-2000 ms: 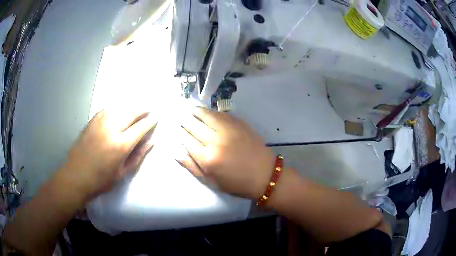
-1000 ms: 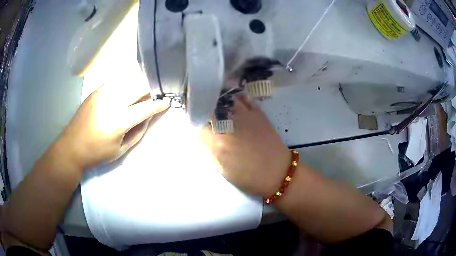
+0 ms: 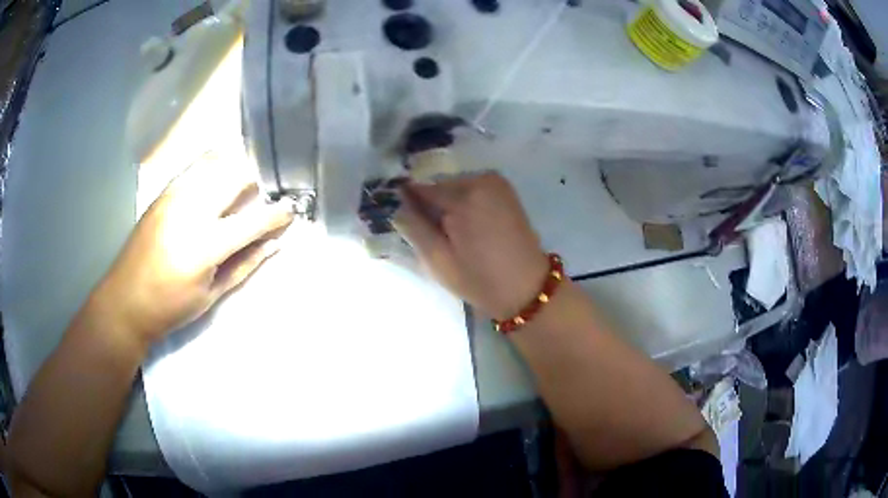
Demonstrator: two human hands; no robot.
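Note:
A white fabric panel [image 3: 321, 360], glaring under the lamp, lies on the machine bed and hangs over the front edge. The sewing machine head [image 3: 341, 117] stands over it. My left hand [image 3: 190, 253] lies on the fabric, fingertips beside the presser foot [image 3: 302, 203]. It presses flat and grips nothing that I can see. My right hand [image 3: 472, 233] is raised off the fabric at the thread tension dials [image 3: 428, 160], its thumb and fingers bent together there. Whether they hold a dial or thread cannot be told.
The lit lamp [image 3: 185, 83] is left of the head. A white container with yellow label [image 3: 672, 34] and a control box [image 3: 774, 29] are on top of the machine. Dark red snips [image 3: 745, 216] and white pieces [image 3: 816, 399] are at the right.
My right hand has moved from the fabric up to the tension dials. My left hand has moved forward to the presser foot. The camera view has shifted.

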